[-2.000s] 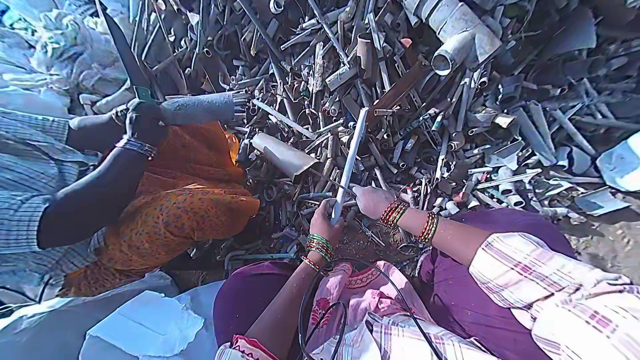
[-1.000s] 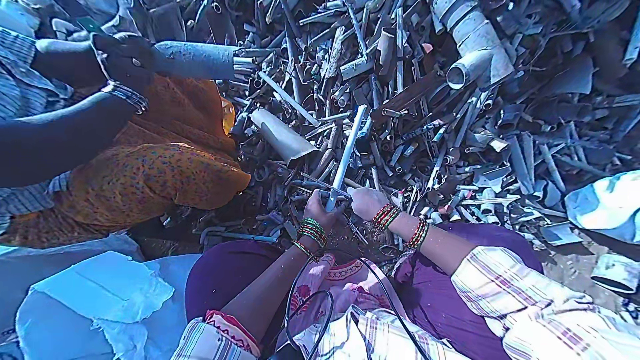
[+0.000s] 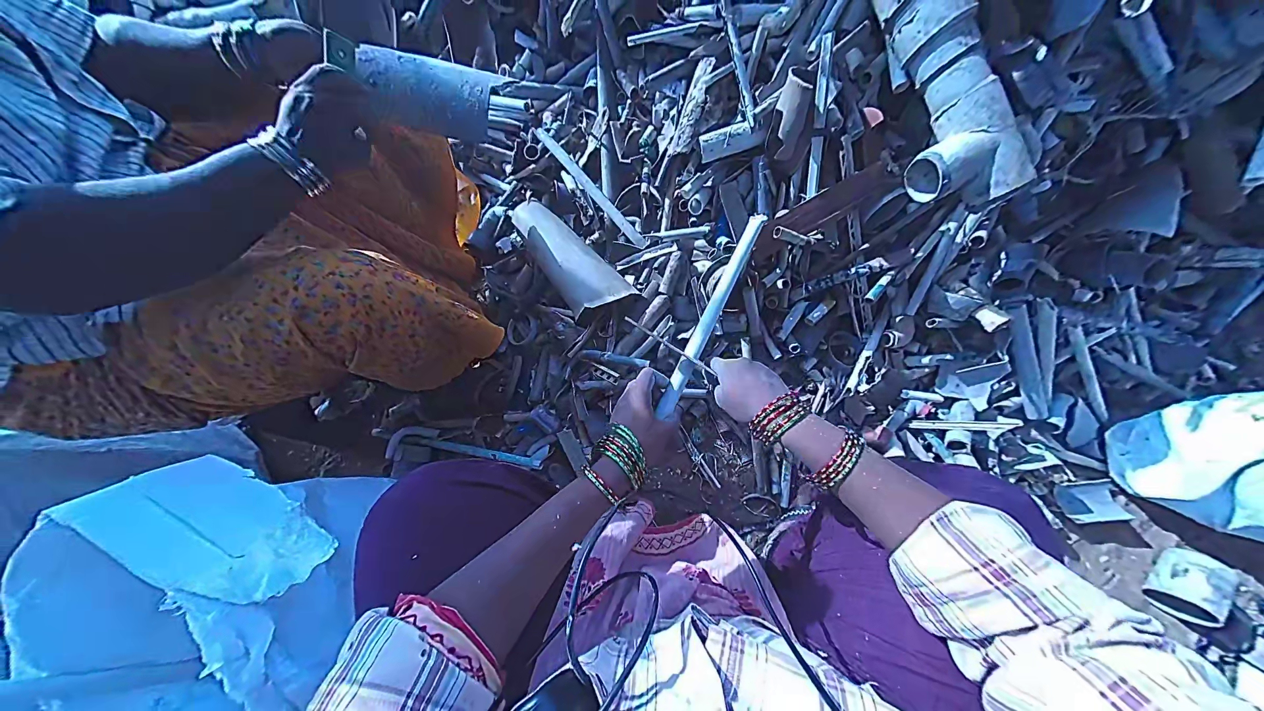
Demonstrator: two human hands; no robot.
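Note:
My left hand (image 3: 649,420), with bangles at the wrist, grips the lower end of a long, narrow white plastic pipe or strip (image 3: 719,301) that slants up and to the right. My right hand (image 3: 748,388) is closed around one end of a thin, dark rod or blade (image 3: 671,343), which lies across the white piece just above my left hand; its exact kind cannot be told. Around and beyond both hands lies a heap of pipe scraps (image 3: 681,197). A curved, pale pipe piece (image 3: 570,259) rests on the heap to the left of the white piece.
At the left a co-worker's hands (image 3: 321,118) hold a wide grey pipe (image 3: 425,91) with thin pieces at its end. A large ribbed pipe fitting (image 3: 953,109) lies at the upper right. White sheeting (image 3: 118,612) is at the lower left, a white sack (image 3: 1190,459) at the right.
The view has shifted somewhat. The co-worker's wide pipe, earlier beside an upright dark blade, now shows without that blade. My hands still hold the white piece and the thin rod.

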